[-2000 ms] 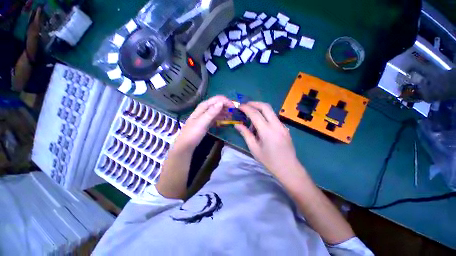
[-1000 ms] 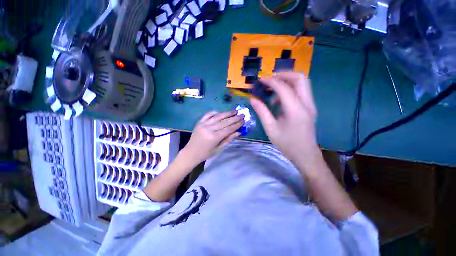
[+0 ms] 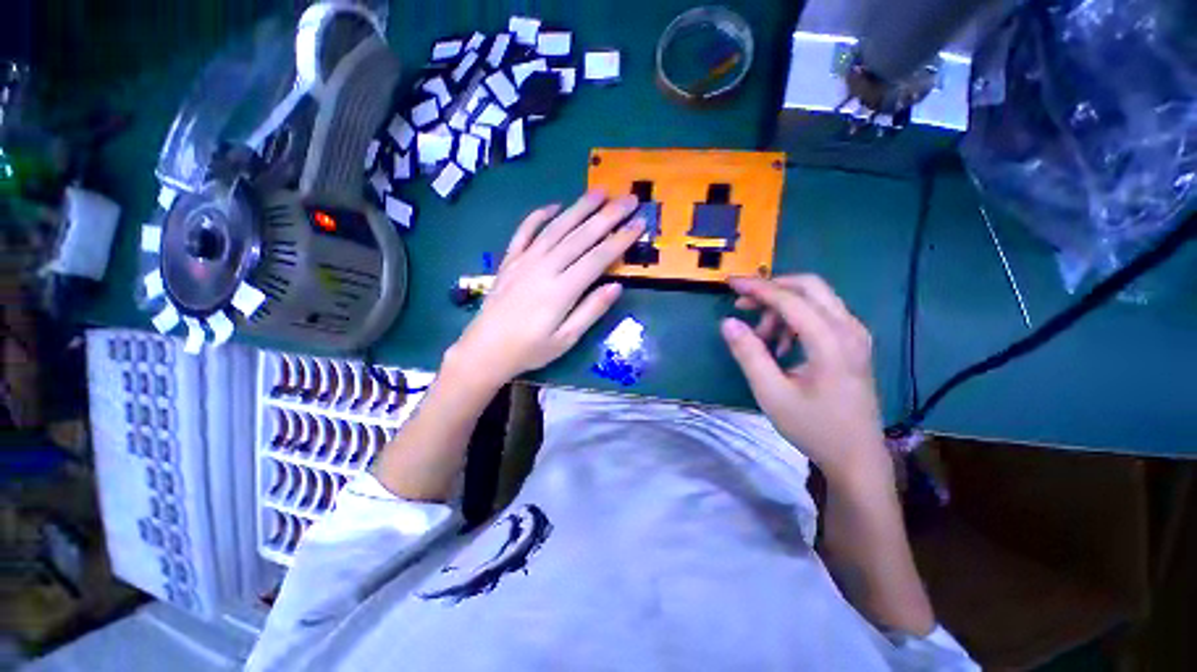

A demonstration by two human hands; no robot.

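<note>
The orange fixture (image 3: pixel 683 167) lies on the green bench mat with two dark cut-outs. A black module (image 3: pixel 717 226) sits in the right cut-out, with a light strip along its lower edge. My left hand (image 3: pixel 545 282) lies flat with its fingertips on the fixture's left side, partly covering the left cut-out, where a dark part shows. My right hand (image 3: pixel 807 348) is just below the fixture's lower right corner, fingers bent and apart, with nothing visible in it. A small flex part (image 3: pixel 473 284) lies left of my left hand, partly hidden by it.
Blue and white film bits (image 3: pixel 622 351) lie near the bench edge. A label dispenser (image 3: pixel 322 269) and scattered white labels (image 3: pixel 486 105) are left. A tape roll (image 3: pixel 704 55), screw feeder (image 3: pixel 877 79), plastic bag (image 3: pixel 1090 145), thin rod (image 3: pixel 1004 253) and black cord (image 3: pixel 1037 335) are behind and right.
My left hand has moved from the film bits onto the fixture. My right hand has moved right and down off the fixture, and the dark part it held is out of it. The view has shifted.
</note>
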